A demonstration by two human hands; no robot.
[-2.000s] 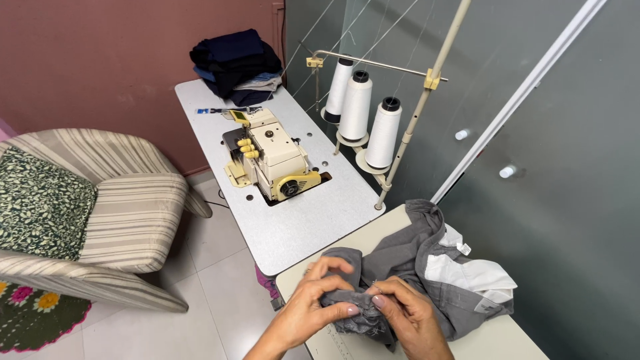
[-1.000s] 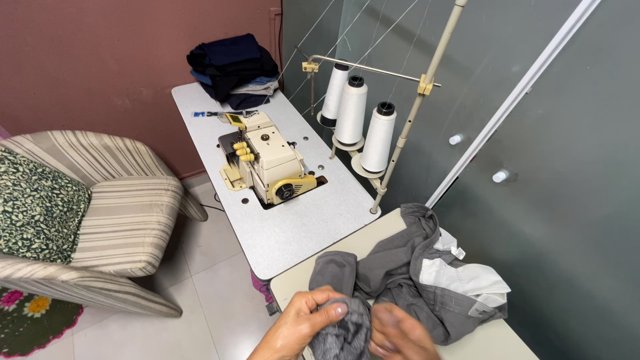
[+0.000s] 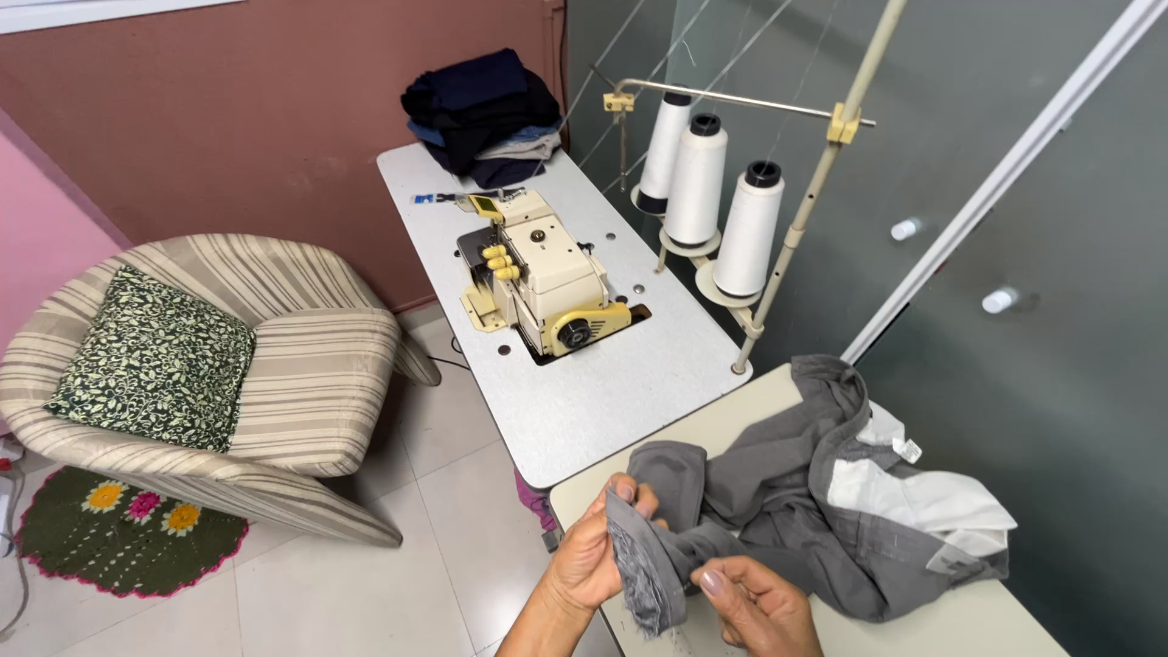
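Note:
Grey trousers (image 3: 785, 484) with white pocket lining lie bunched on a beige tabletop (image 3: 949, 630), low and right of centre. My left hand (image 3: 593, 547) grips the hem end of one leg, whose frayed edge (image 3: 648, 584) hangs toward me. Just right of that hem is my right hand (image 3: 753, 602), thumb and forefinger pinched together near the fabric; whether anything is between them cannot be told. Beyond them, an overlock sewing machine (image 3: 557, 265) is set into a white table (image 3: 602, 401). White thread cones (image 3: 698, 187) stand on a thread stand at its right.
Folded dark clothes (image 3: 484, 109) are piled at the white table's far end. A striped armchair (image 3: 315, 383) with a patterned cushion (image 3: 160, 360) stands at left, by a crocheted rug (image 3: 128, 529). The thread stand's pole (image 3: 794, 246) and a grey glass panel (image 3: 1077, 392) bound the right.
The hem in my left hand has turned so its frayed edge shows plainly. My right hand, blurred a second ago, is now sharp beside it. The rest of the trousers lies much as before.

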